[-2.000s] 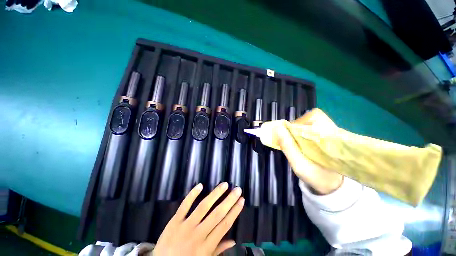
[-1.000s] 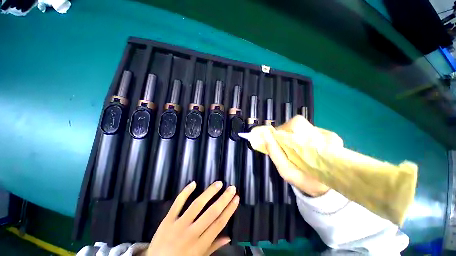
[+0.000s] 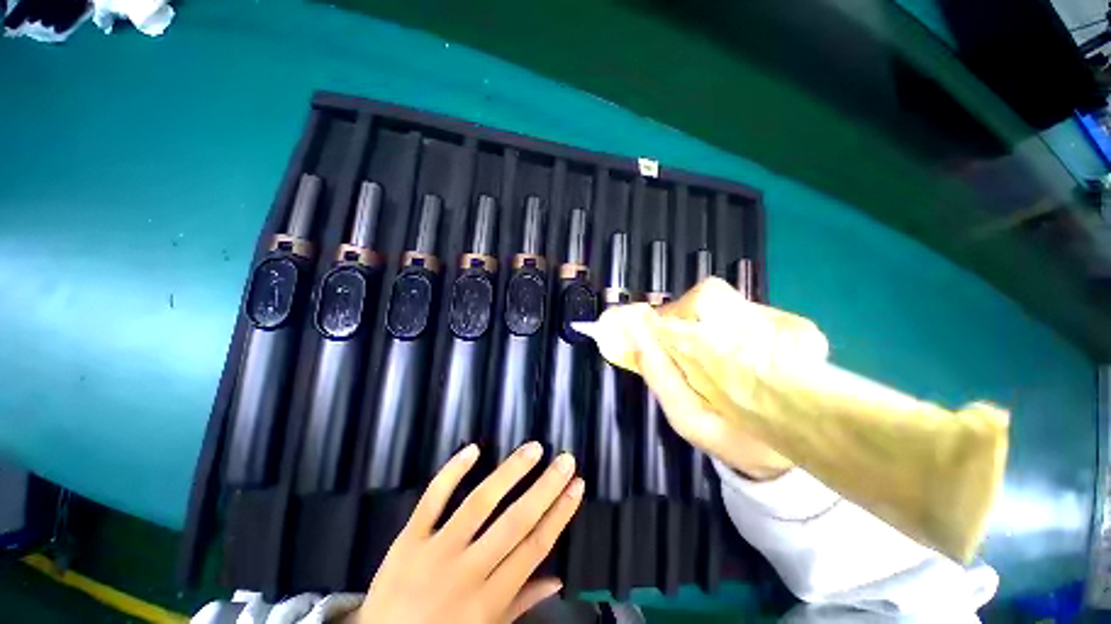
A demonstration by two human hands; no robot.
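Observation:
A black ribbed parts tray (image 3: 347,106) holds a row of glossy black handle housings (image 3: 396,402) with copper rings and thin metallic ends pointing away from me. My right hand (image 3: 719,366) is closed on a yellow-wrapped glue tube (image 3: 877,439). Its white nozzle tip is at the lower part of the oval recess of the sixth housing from the left. My right hand and the tube partly hide the housings to the right. My left hand (image 3: 475,549) lies with fingers spread over the near ends of the middle housings, holding nothing.
The tray lies on a green bench (image 3: 134,305). A crumpled white lump (image 3: 137,12) lies at the far left beside a black-and-white item. A dark green raised band runs along the back right. A yellow floor line (image 3: 104,594) shows at the lower left.
The view has shifted, so the tray sits slightly further left in the picture. The nozzle tip has moved a little down within the sixth housing's recess. My left hand stays at the near ends.

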